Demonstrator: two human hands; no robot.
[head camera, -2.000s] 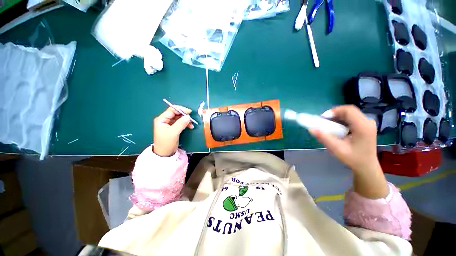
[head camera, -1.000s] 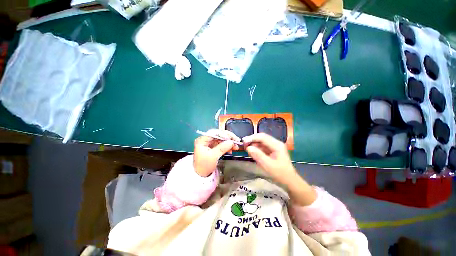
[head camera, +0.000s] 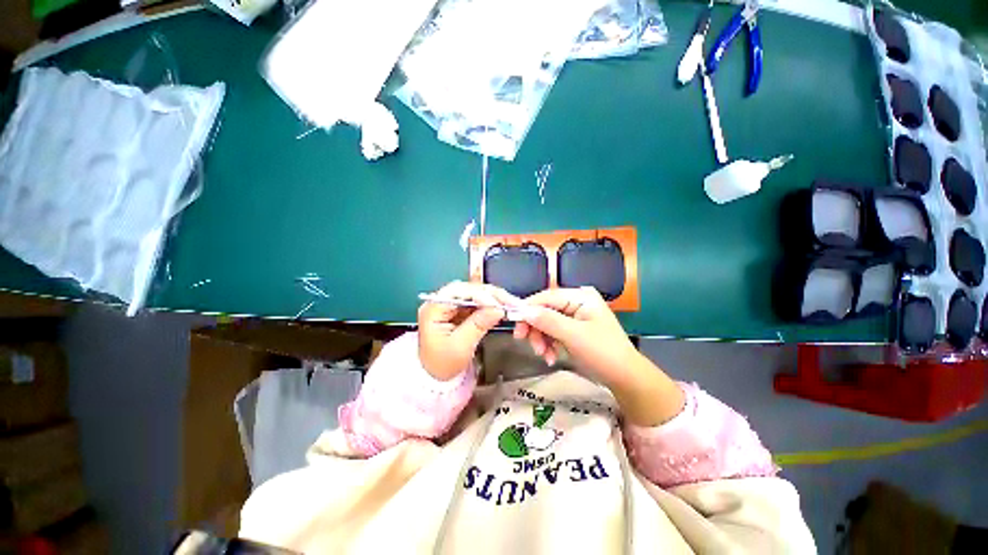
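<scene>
The orange fixture (head camera: 551, 241) lies near the table's front edge with a black shell (head camera: 516, 269) in its left pocket and another black shell (head camera: 590, 268) in its right pocket. My left hand (head camera: 459, 327) holds a thin pale stick (head camera: 442, 298) at the fixture's lower left. My right hand (head camera: 576, 331) meets it, fingertips pinched together at the stick's right end. Whether a tiny part is between the fingertips cannot be told. The white glue bottle (head camera: 736, 181) lies on its side on the green mat, right of the fixture.
Blue-handled pliers (head camera: 738, 43) and a slim white-handled tool (head camera: 714, 117) lie behind the bottle. Open black cases (head camera: 832, 285) and a filled blister tray (head camera: 930, 141) stand right. An empty blister tray (head camera: 92, 179) lies far left. Clear bags (head camera: 477, 71) and a white crumple (head camera: 379, 131) lie behind.
Since two seconds ago, my right hand has let go of the glue bottle, now lying on the mat, and moved left to meet my left hand. Over the last second both hands stay together.
</scene>
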